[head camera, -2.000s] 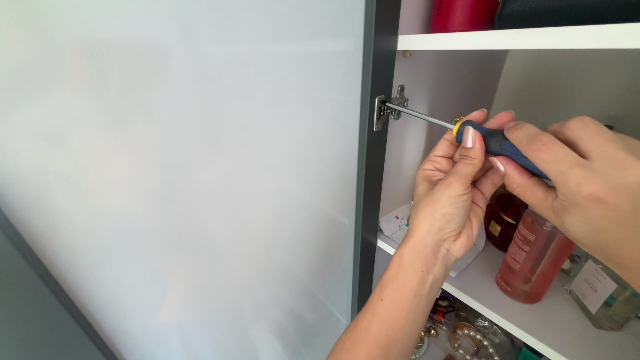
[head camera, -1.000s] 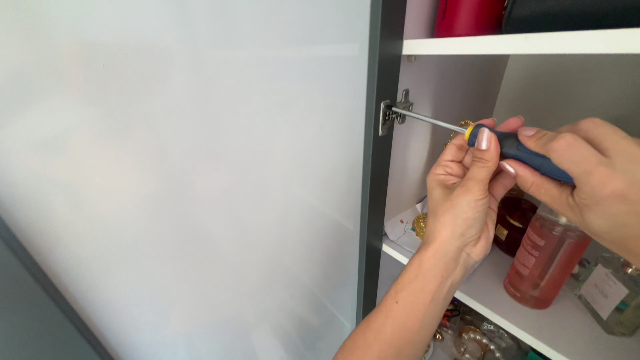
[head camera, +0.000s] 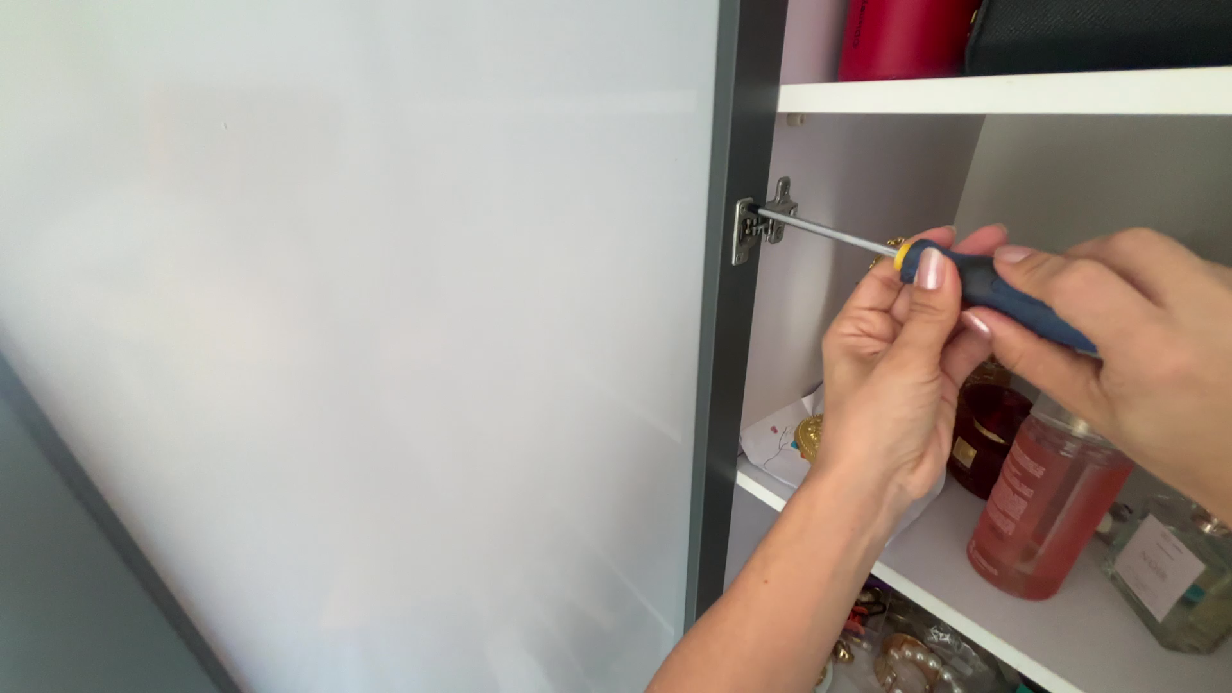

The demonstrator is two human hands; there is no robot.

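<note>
A screwdriver (head camera: pixel 1011 294) with a blue handle and yellow collar slants up to the left. Its metal shaft reaches a metal cabinet hinge (head camera: pixel 760 223) that joins the dark-framed door (head camera: pixel 736 385) to the cabinet side wall; the tip's exact seat is too small to tell. My left hand (head camera: pixel 900 366) pinches the front of the handle near the collar. My right hand (head camera: pixel 1126 337) grips the rear of the same handle, hiding its end. The door's glossy pale panel (head camera: pixel 385 337) fills the left of the view.
Below my hands, a white shelf (head camera: pixel 962 616) holds a pink liquid bottle (head camera: pixel 1049 500), a dark red jar (head camera: pixel 987 433), a clear glass bottle (head camera: pixel 1174 577) and a gold ornament (head camera: pixel 808 438). Jewellery (head camera: pixel 910 664) lies beneath. An upper shelf (head camera: pixel 1011 93) bears a red container (head camera: pixel 905 38) and a black textured case (head camera: pixel 1102 37).
Both hands keep hold of the screwdriver, its shaft still reaching the hinge. The view has shifted slightly; nothing else has plainly changed.
</note>
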